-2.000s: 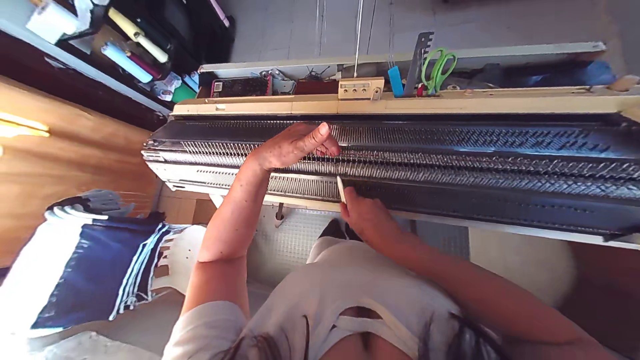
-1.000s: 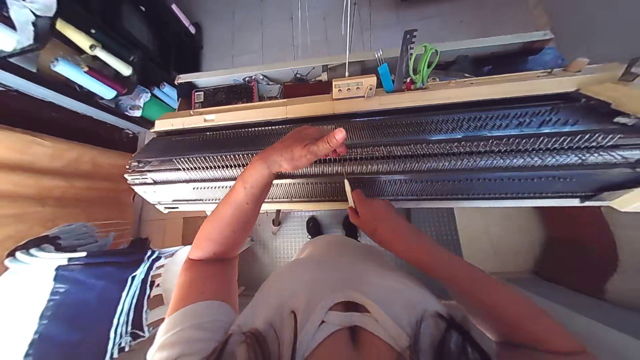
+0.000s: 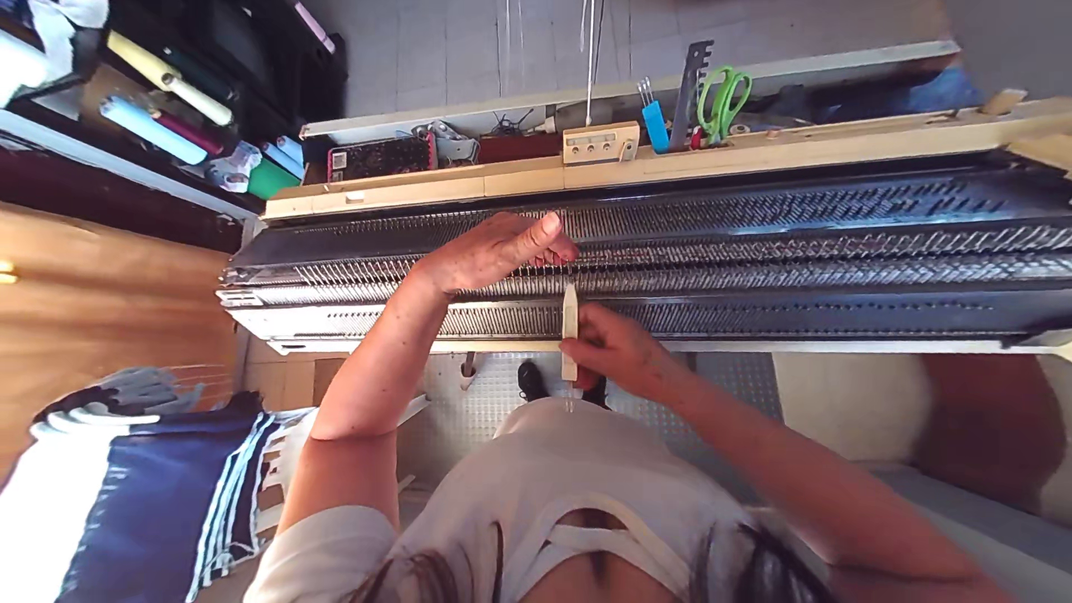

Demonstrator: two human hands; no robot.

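Note:
A knitting machine [image 3: 804, 276] with two facing needle beds spans the view from left to right. My left hand [image 3: 502, 251] lies over its rows of needles left of the middle, thumb raised and fingertips bent down at the needles; whether they pinch anything is hidden. Just below and to the right, my right hand [image 3: 615, 347] holds a flat cream-coloured transfer tool [image 3: 570, 331], upright in the view, its narrow tip pointing at the gap between the beds near my left fingertips.
Behind the beds, a cream row counter [image 3: 600, 144], a blue-handled pronged tool [image 3: 655, 126], a black toothed comb [image 3: 692, 92] and green scissors [image 3: 722, 105] stand along the rail. Yarn cones [image 3: 155, 130] stand at upper left; striped blue fabric [image 3: 159, 494] hangs at lower left.
Both hands stay near the same part of the needle beds, the tool still in my right hand. The view has shifted somewhat.

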